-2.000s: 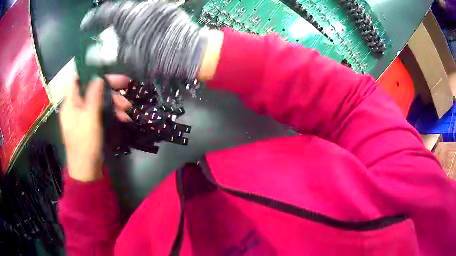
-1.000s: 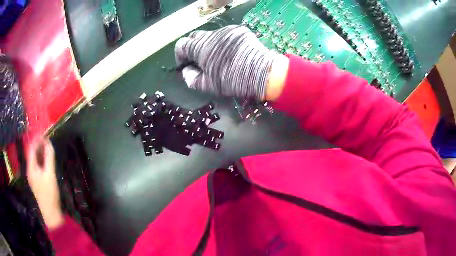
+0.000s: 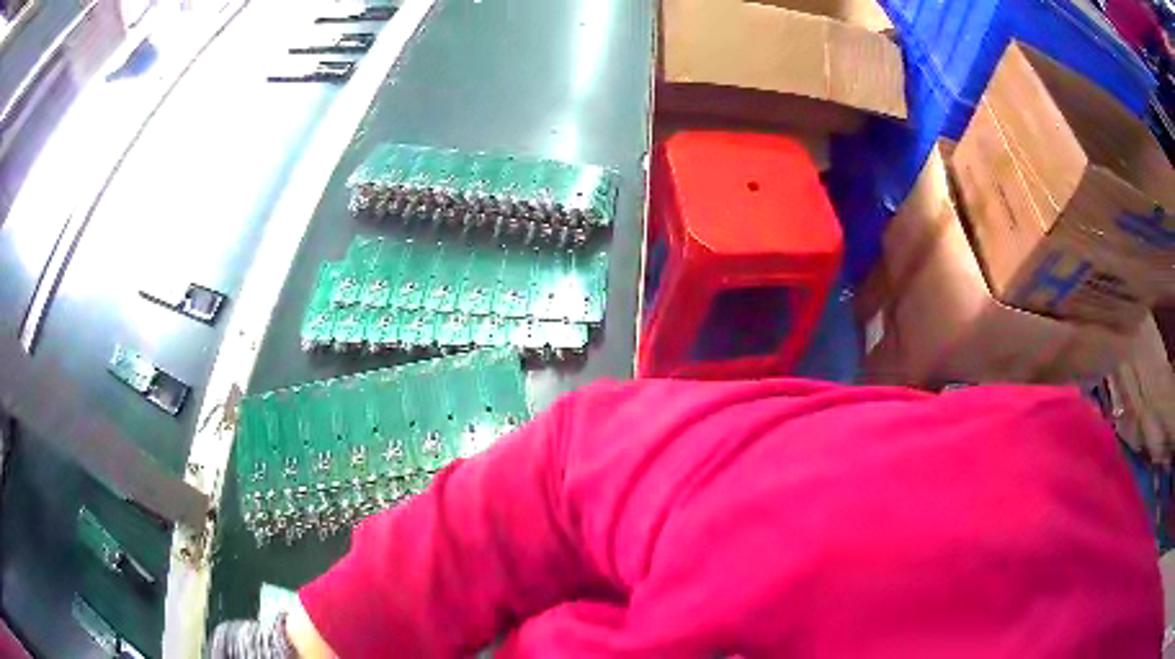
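Note:
Green circuit boards lie side by side as wide sheets on the dark green tabletop: one row at the back (image 3: 483,180), one in the middle (image 3: 451,283) and one nearest (image 3: 387,418), partly behind my right sleeve. Silvery parts line their edges. My right hand (image 3: 254,639), in the grey striped glove, is at the bottom edge, left of my sleeve and below the nearest boards. It is mostly cut off, so its fingers and anything in them cannot be made out. My left hand is out of the picture.
Beyond the pale rail (image 3: 290,245) at left, the belt carries spaced green-and-black pieces (image 3: 152,379) and black parts (image 3: 316,71). A red plastic bin (image 3: 754,206) stands right of the table edge. Cardboard boxes (image 3: 786,58) and blue sheeting or crates (image 3: 954,52) are at right.
The view has swung to the right. The black parts pile and my left hand have left the picture. My gloved hand now shows only at the bottom left edge.

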